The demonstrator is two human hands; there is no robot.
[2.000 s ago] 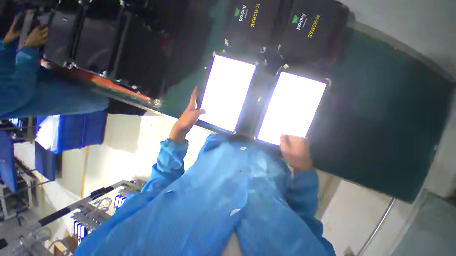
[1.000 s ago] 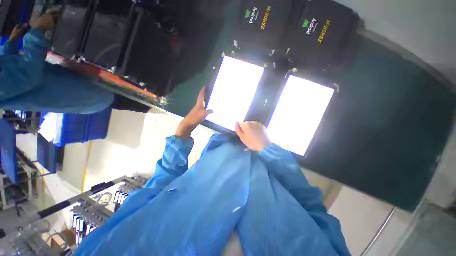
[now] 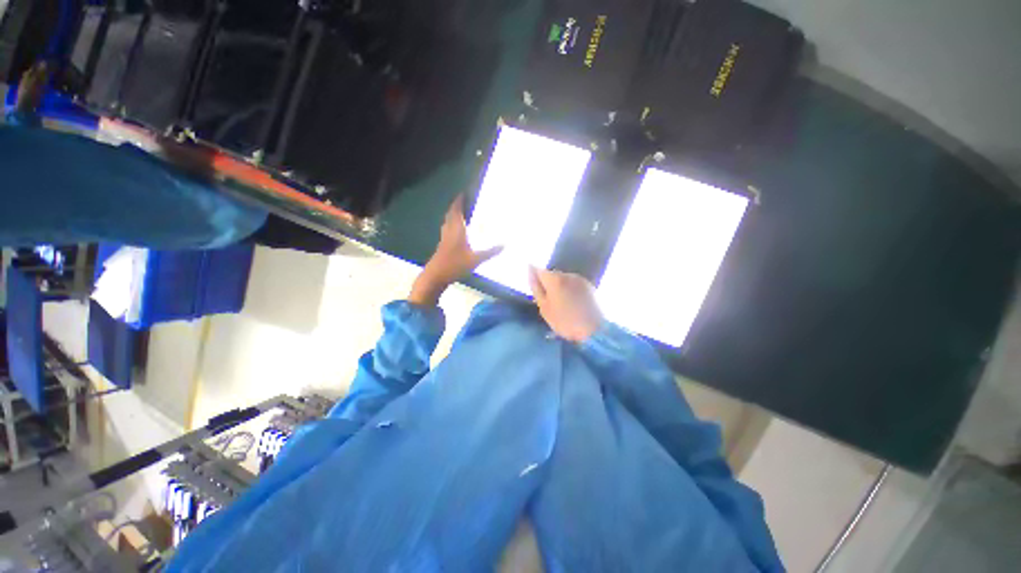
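Note:
The near left tablet point(image 3: 532, 202) lies on the green bench mat with a glaring white screen. My left hand point(image 3: 453, 255) is at its lower left edge, fingers along the side and thumb over the screen corner. My right hand point(image 3: 568, 302) is at its lower right edge, index fingertip on or just over the screen's bottom; it holds nothing, and its other fingers are hard to make out. The near right tablet point(image 3: 677, 255) also shows white, with my right forearm beside its lower edge.
Two dark tablets, left point(image 3: 582, 50) and right point(image 3: 717, 84), lie beyond the near pair. Dark stacked tablets point(image 3: 241, 84) fill the bench's left part. A neighbouring person's blue sleeve point(image 3: 112, 190) is at left, above a blue bin point(image 3: 196, 285). Green mat point(image 3: 873, 246) extends right.
My right hand has moved left from the near right tablet to the left one. My left thumb reaches farther over the screen. The far right tablet's green logo has gone. The neighbour's arm has shifted.

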